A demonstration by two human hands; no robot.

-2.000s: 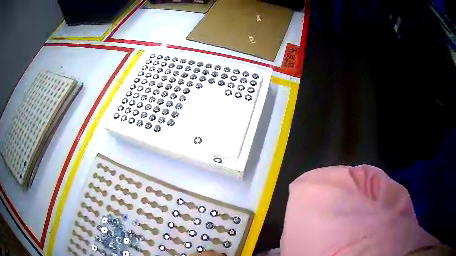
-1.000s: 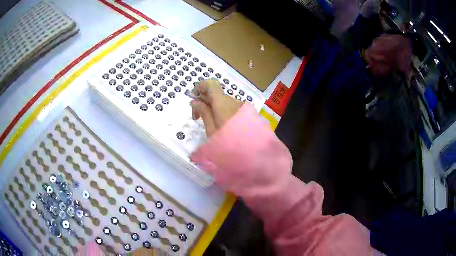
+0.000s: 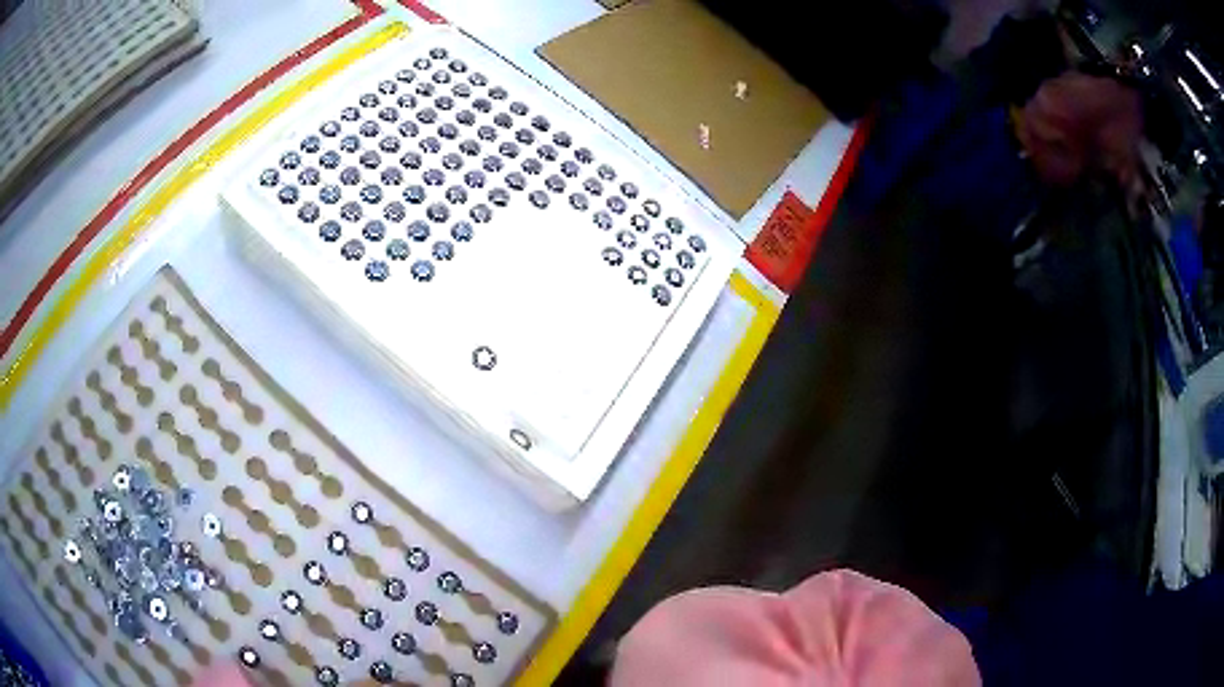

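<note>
The slotted holding tray [image 3: 289, 403] lies nearest me, with dumbbell-shaped cutouts. Small round metal parts [image 3: 418, 558] sit in its right-hand slots, and loose silver washers [image 3: 159, 608] are piled on its left half. Beyond it, the white parts tray [image 3: 537, 322] holds rows of dark-ringed parts, with a bare white area in the middle and two single rings near its front edge. A small blurred pink patch at the bottom edge may be my left hand [image 3: 222, 671]. Only my right pink sleeve shows clearly at the bottom; my right hand is cut off below the picture.
Stacked spare trays [image 3: 81, 81] stand at the upper left. A brown cardboard sheet [image 3: 671, 101] with two small bits and a red label [image 3: 783, 239] lie beyond the white tray. Yellow and red tape lines mark the bench. Another person's hand [image 3: 1074, 128] shows at the upper right.
My right hand has left the white tray and dropped out at the bottom, leaving just the sleeve. More parts now show at the tray's right side. The view has shifted slightly.
</note>
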